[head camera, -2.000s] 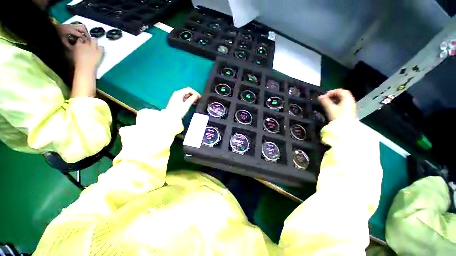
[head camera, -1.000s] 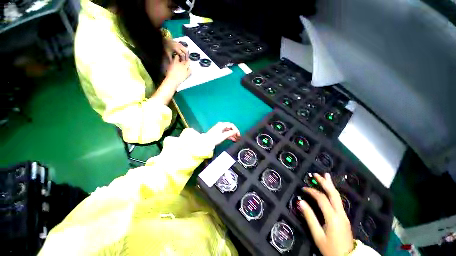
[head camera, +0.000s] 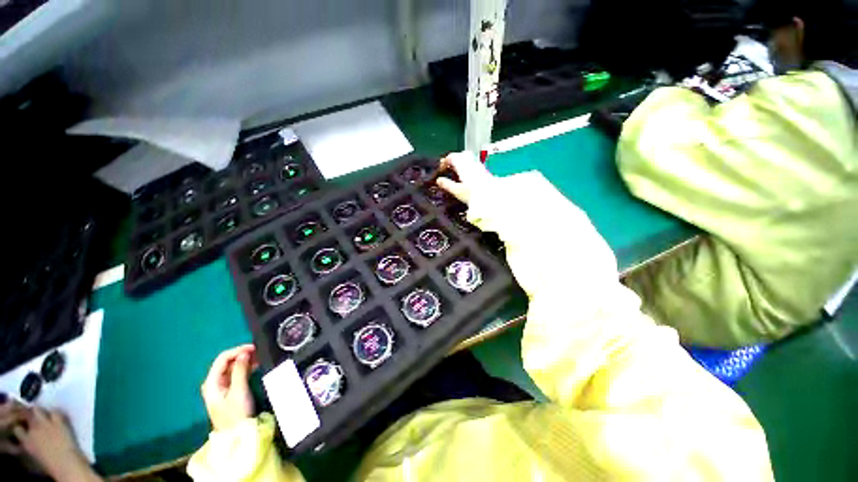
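Observation:
A black foam tray (head camera: 350, 384) lies tilted in view before me, a round strapless smartwatch in most pockets. Near watches (head camera: 373, 344) show small pink text; several at the far left (head camera: 280, 289) show green spots. A white label (head camera: 292, 403) sits on the near left corner. My left hand (head camera: 229, 384) is beside the tray's left edge, fingers loosely curled, nothing visible in it. My right hand (head camera: 461, 181) is at the far right corner, fingers over the end pockets; whether they grip a watch or the tray is hidden.
A second watch tray (head camera: 207, 243) lies behind left, with a white sheet (head camera: 353, 141) beside it. Another person's hands (head camera: 42, 442) and loose watches (head camera: 54, 365) are at left. A person in a yellow smock (head camera: 701, 160) sits right. A pale post (head camera: 484, 80) stands behind.
The view has swung right. My right hand has moved from above the tray's middle watches to its far right corner. My left hand remains near the label side.

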